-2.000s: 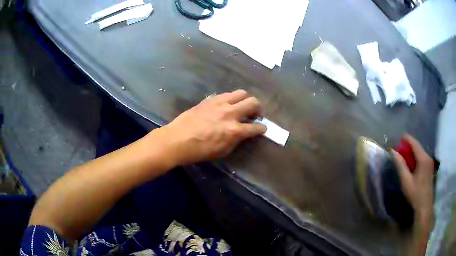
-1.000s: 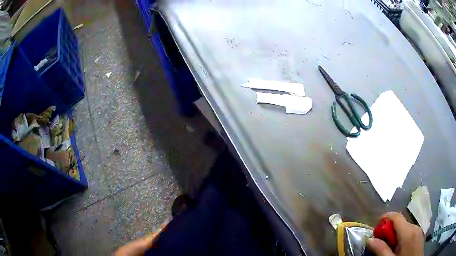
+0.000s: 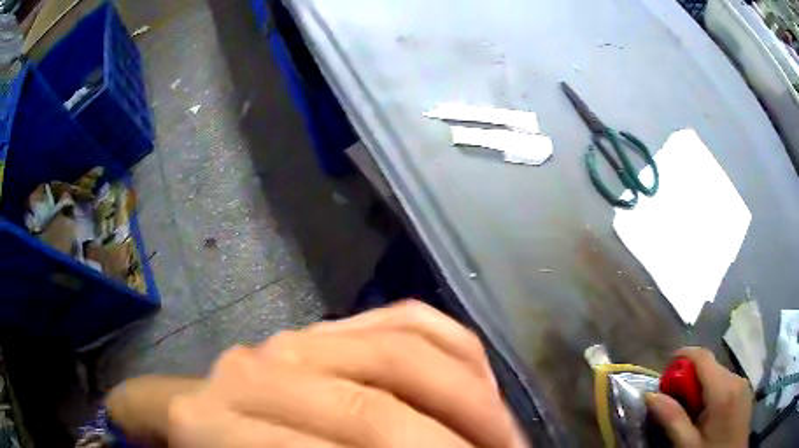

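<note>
My right hand [image 3: 714, 407] holds the red handle of the iron [image 3: 626, 394], whose shiny plate has a yellow edge, at the lower right. A small pale piece [image 3: 597, 355] shows at the iron's tip, partly hidden. My left hand [image 3: 350, 385] is large, close to the camera and cut off by the bottom edge; its fingers are bent, and whether it holds anything is hidden. White folded strips [image 3: 501, 140] lie on the grey pressing table [image 3: 412, 157]. A stack of white pieces [image 3: 688, 223] lies flat beside scissors [image 3: 618, 162] with green handles.
A beige cloth piece [image 3: 746, 341] and crumpled white cloth [image 3: 785, 354] lie at the right. Blue crates [image 3: 96, 87] stand on the speckled floor at left, one holding pale and brown scraps [image 3: 88, 227]. The table's curved edge runs between floor and work.
The view has swung left towards the crates. The iron has moved from the right side onto the small pale piece's area. My left hand has left the white piece and risen close to the camera.
</note>
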